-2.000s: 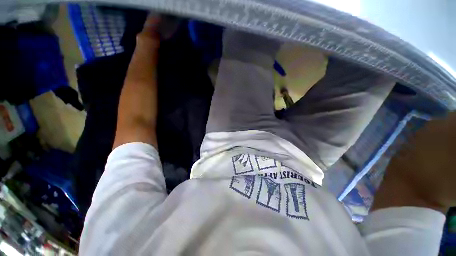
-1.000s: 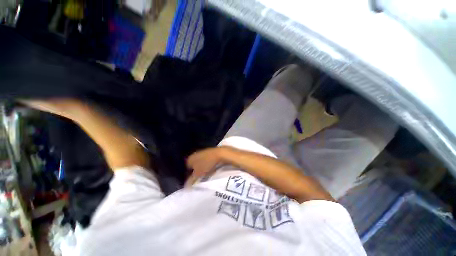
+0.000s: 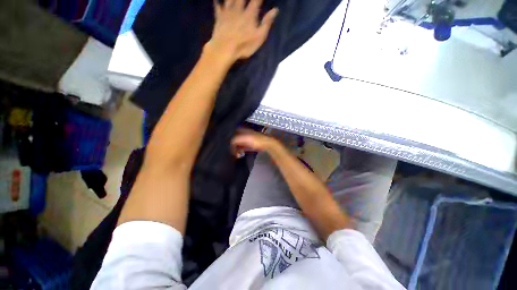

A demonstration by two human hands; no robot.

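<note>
A black garment piece point(image 3: 187, 51) lies over the left end of the white table and hangs down past its front edge to the left of my lap. My left hand point(image 3: 241, 28) rests flat on the cloth on the table, fingers spread, holding nothing visible. My right hand point(image 3: 248, 143) is below the table edge beside the hanging cloth, blurred, with its fingers curled. Whether it grips the cloth cannot be told.
The white table point(image 3: 306, 85) has a silvery ruled front edge. Shiny machine parts with a dark-blue round piece point(image 3: 442, 28) are at the upper right. A mesh basket with a plastic lining point(image 3: 465, 243) stands at lower right. Blue crates point(image 3: 85, 139) stand on the floor at left.
The view has swung up to the table. My left hand has moved from the far left onto cloth now lying on the table. My right hand has moved from my waist to beneath the table edge.
</note>
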